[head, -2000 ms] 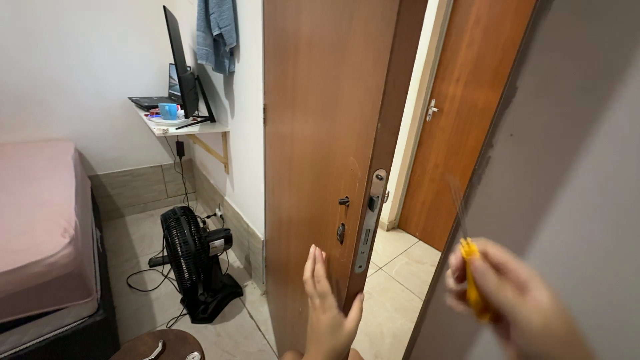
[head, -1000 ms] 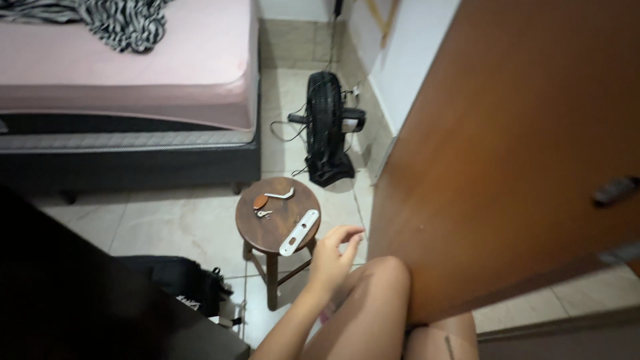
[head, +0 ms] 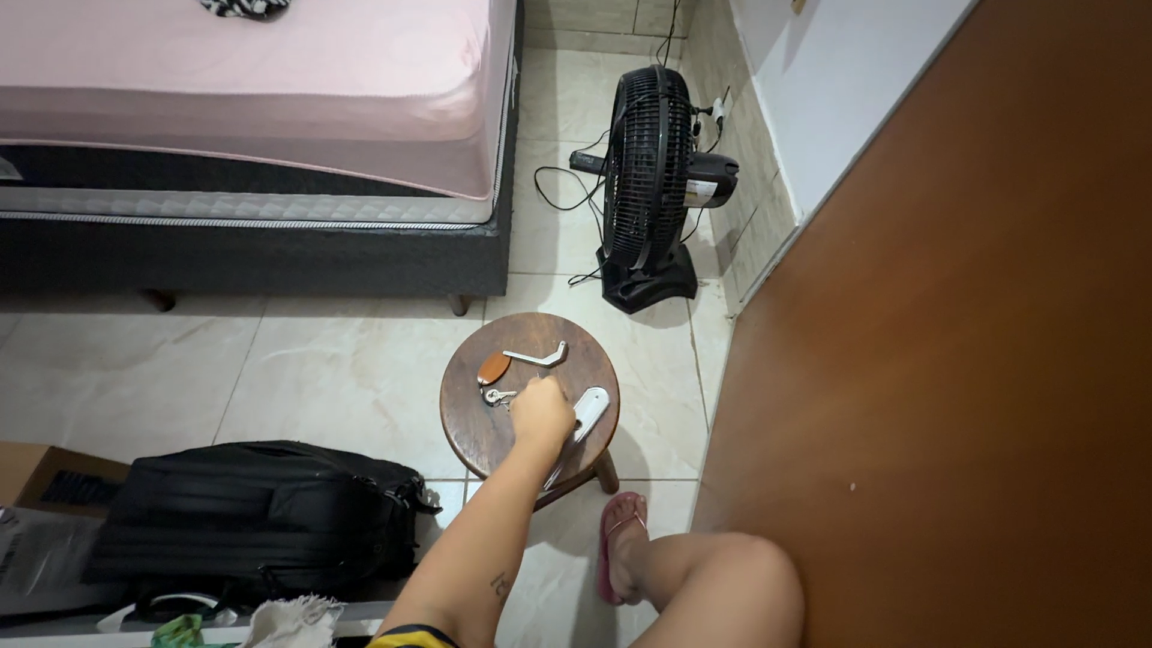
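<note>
My left hand (head: 543,414) reaches down over the top of a round wooden stool (head: 463,405), its fingers bent and their tips hidden, so what it touches or grips cannot be told. Beside it on the right lies a white metal door plate (head: 591,409), partly covered by the hand and forearm. A silver door lever handle (head: 540,358) rests just beyond the fingers. To the left are a key (head: 498,395) on a ring and an orange-brown oval key fob (head: 493,368). My right hand is out of the frame.
A wooden door (head: 936,360) stands close on the right. Behind the stool is a black floor fan (head: 650,180) with loose cables. A bed (head: 270,117) fills the upper left, and a black bag (head: 261,513) lies lower left.
The view has swung down from the door edge to the stool. My left hand has moved from beside the door onto the stool top. My right hand, earlier holding a yellow-handled screwdriver, has left view.
</note>
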